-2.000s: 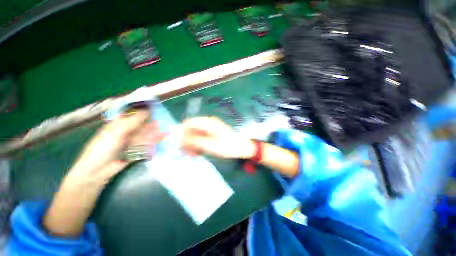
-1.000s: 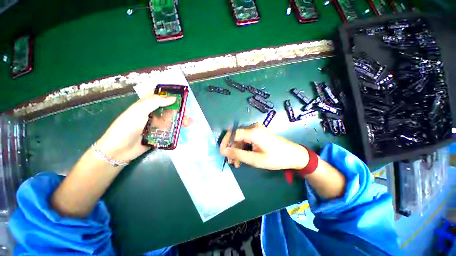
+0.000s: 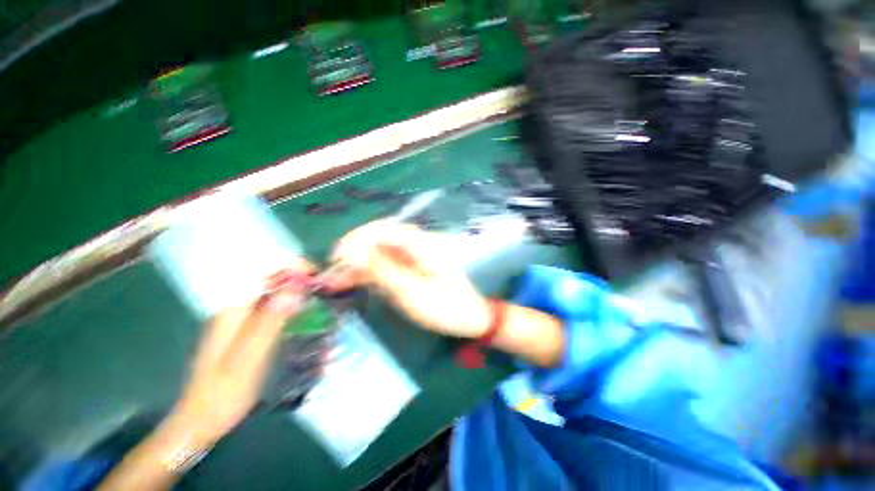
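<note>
The frame is strongly blurred. My left hand (image 3: 240,350) holds a half-built phone (image 3: 309,331), its green board and red end showing, over the white sheet (image 3: 360,398). My right hand (image 3: 413,278) is at the phone's upper end, fingertips close to or touching my left fingers. A thin pale stick (image 3: 417,203) seems to stick out above my right hand. Whether a small black part is between my right fingers cannot be told.
A black bin (image 3: 585,216) heaped with black parts stands at the right. Loose black parts (image 3: 537,206) lie beside it. Beyond the pale edge strip (image 3: 384,141), the green belt (image 3: 259,115) carries several phones. Clear trays show below the bin.
The phone has moved down along the sheet and its upper end is now covered by fingers. My right hand has moved left to meet it. The view has shifted and blurred.
</note>
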